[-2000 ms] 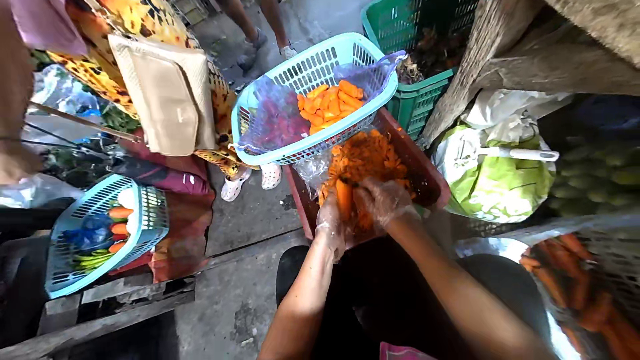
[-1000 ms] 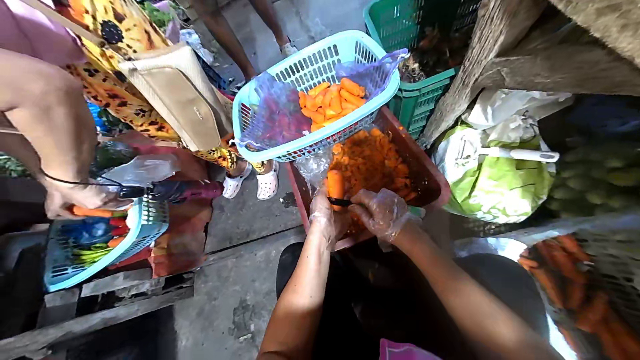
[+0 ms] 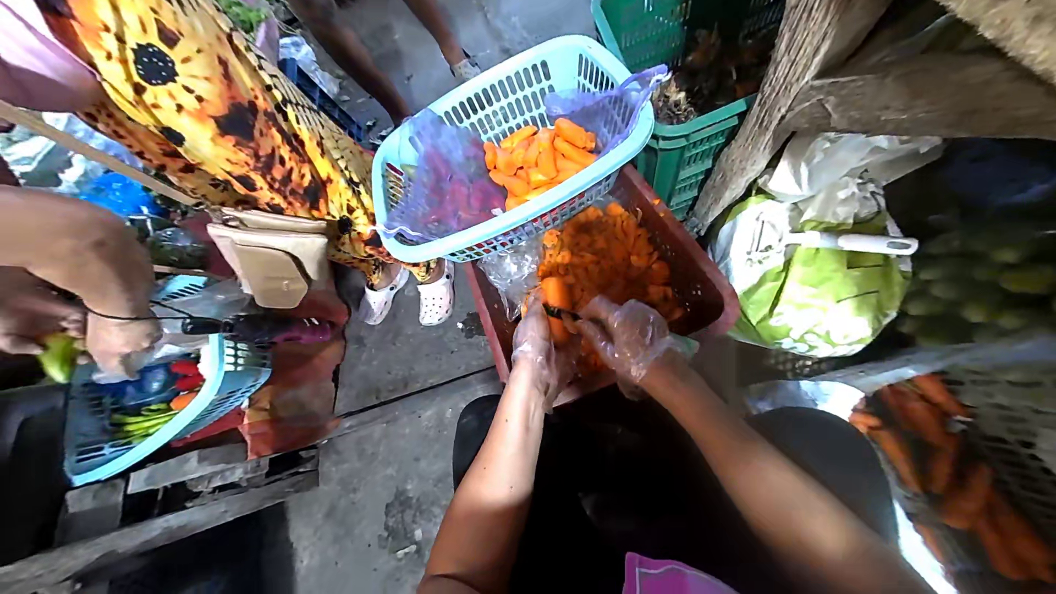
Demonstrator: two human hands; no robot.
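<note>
My left hand (image 3: 536, 342), in a clear plastic glove, holds a carrot (image 3: 556, 292) upright over a dark red tub (image 3: 705, 285). My right hand (image 3: 629, 337), gloved likewise, grips a dark-bladed tool (image 3: 563, 313), a knife or peeler, whose blade lies against the carrot; its handle is hidden in my fingers. Orange carrot pieces and peelings (image 3: 606, 247) fill much of the tub below. Across the tub's far side sits a light blue plastic basket (image 3: 516, 216) with peeled carrots (image 3: 540, 161) and purple mesh bags (image 3: 606, 115).
Green crates (image 3: 693, 136) stand behind a wooden post (image 3: 763, 107). At right are a plastic bag (image 3: 817, 301) with a white-handled utensil (image 3: 858, 242) on it and more carrots (image 3: 949, 462). At left, another person's hands (image 3: 115, 338) hold a green vegetable over a blue basket (image 3: 177, 421).
The other person's hands, over the left basket with a carrot one second ago, now hold a green vegetable. The beige bag hangs lower. My hands stay over the tub.
</note>
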